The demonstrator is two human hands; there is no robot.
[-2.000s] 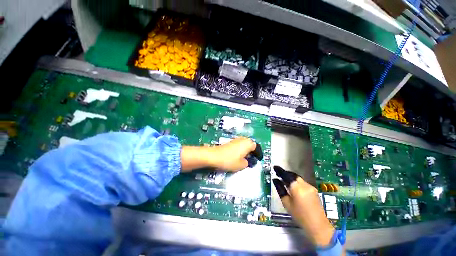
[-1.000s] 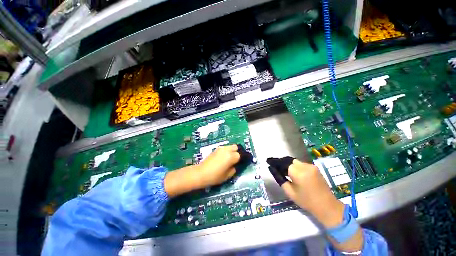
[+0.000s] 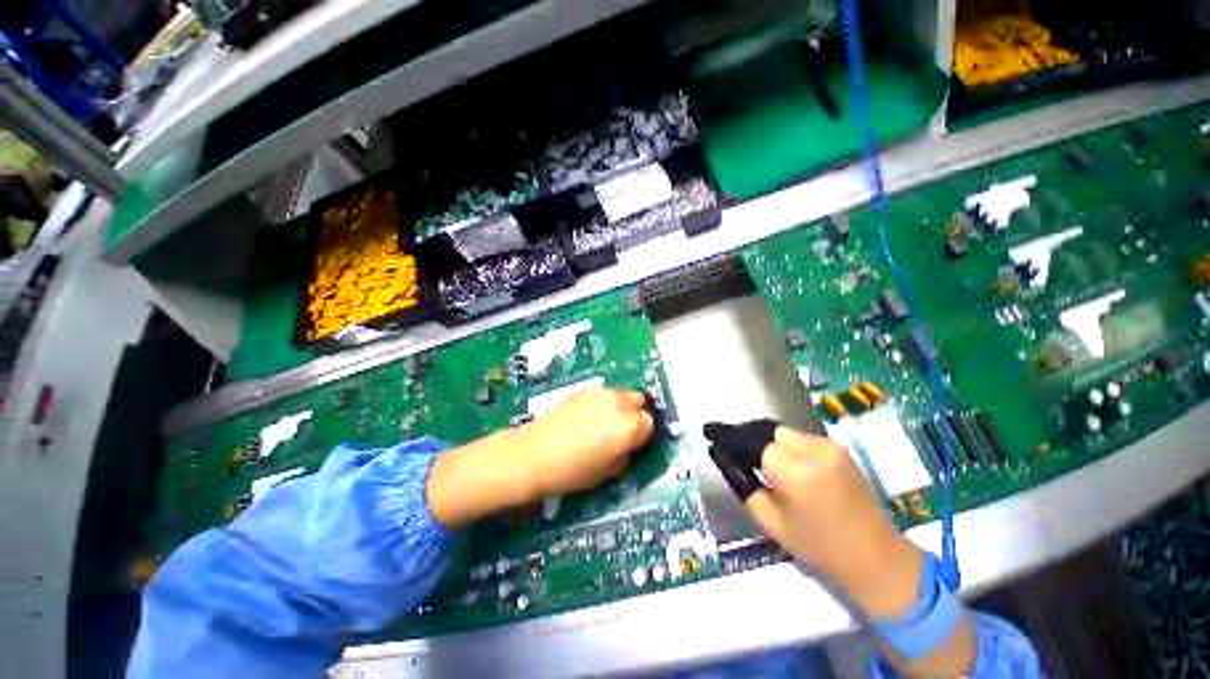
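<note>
My left hand (image 3: pixel 597 435) is over the right edge of a green circuit board (image 3: pixel 465 458). Its fingertips have black coverings and point down at the board; whether they hold a part is hidden. My right hand (image 3: pixel 786 480), also with black fingertip coverings, is over the bare metal plate (image 3: pixel 730 365) just right of that board. Its thumb and finger are close together, and I cannot tell if a small part is between them. A light blue strap (image 3: pixel 916 617) is round my right wrist.
A second green board (image 3: pixel 969 305) lies right of the plate. Behind the rail stand a bin of yellow-orange components (image 3: pixel 358 272) and black bins of small silvery parts (image 3: pixel 644 226). A blue coiled cord (image 3: pixel 882 219) hangs in front of the right board. A metal rail (image 3: pixel 531 643) runs along the front.
The view has swung since the oldest frame. Against the boards, both hands stay near the plate. Over the last second my left hand has turned slightly, its fingertips more hidden.
</note>
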